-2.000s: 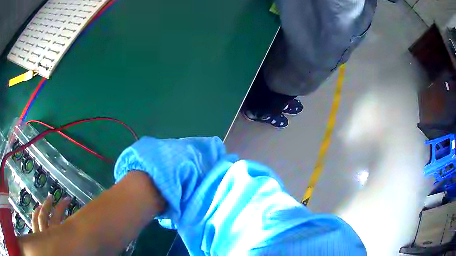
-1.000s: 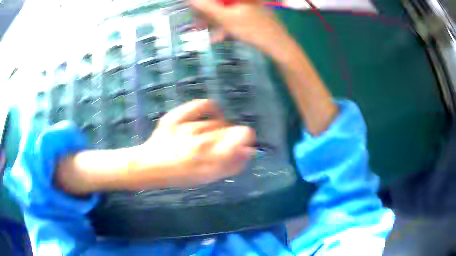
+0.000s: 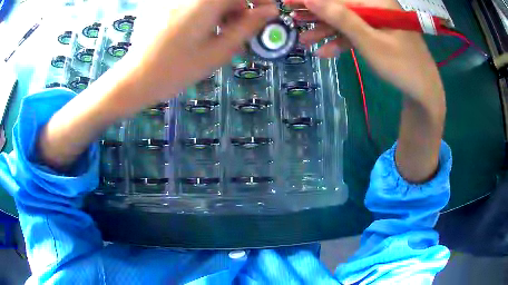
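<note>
A small round speaker unit point(image 3: 274, 38) with a black rim, silvery ring and green centre faces up at the top centre. My left hand point(image 3: 223, 28) holds it by its edge, above the clear tray. My right hand point(image 3: 345, 28) is close to its right side and holds the red test probe point(image 3: 384, 18), which has a white band. The probe's tip is hidden by the fingers. The clear ribbed blister tray point(image 3: 312, 195) lies below, with rows of dark speaker units point(image 3: 252, 141) standing on edge in its pockets.
A thin red lead point(image 3: 361, 92) runs down the green mat point(image 3: 384, 111) right of the tray. A darker red lead loops behind my right wrist. A white panel point(image 3: 440, 11) lies at the top right. Glare whitens the upper left. The bench's front edge curves just before my blue smock.
The view has swung from the bench's side to the tray. My left hand has moved up from the near part of the tray and now holds a speaker unit beside my right hand.
</note>
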